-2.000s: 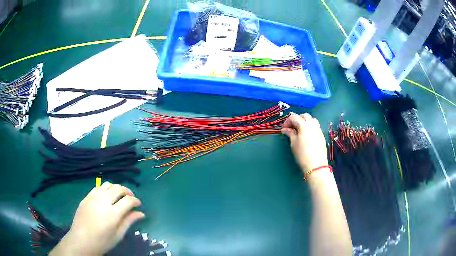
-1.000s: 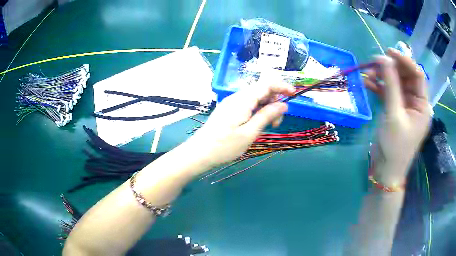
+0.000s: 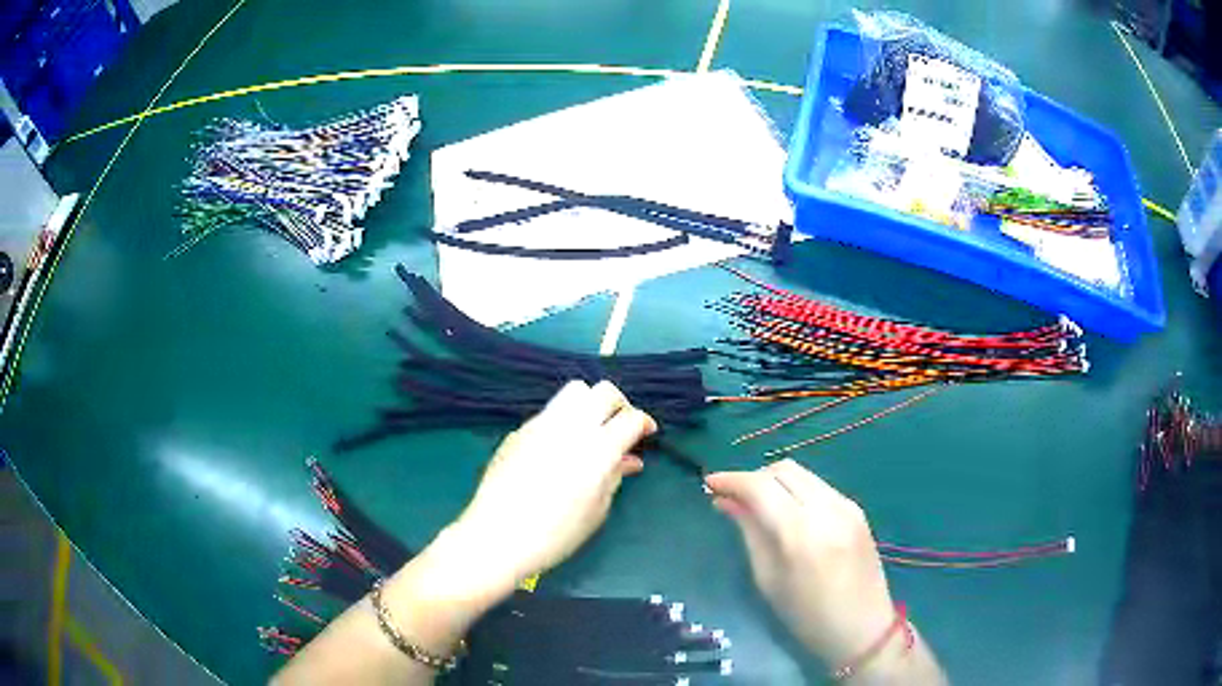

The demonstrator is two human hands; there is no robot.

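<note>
My left hand grips a black sleeving tube at the near right edge of the sleeving pile. My right hand pinches a connector lead at the tube's right end; its wires trail right to a small white plug on the table. The wire tips are hidden by my fingers, so I cannot tell how far they are inside the tube. The fanned pile of red, black and orange connector leads lies above my right hand.
Behind are a white sheet with black tubes on it and a blue tray holding bags and wires. Multi-colour leads lie far left. Sleeved leads lie near left, with another stack at far right.
Both hands have come down from in front of the tray to the table beside the sleeving pile. The view has turned left. A lead now trails right from my right hand.
</note>
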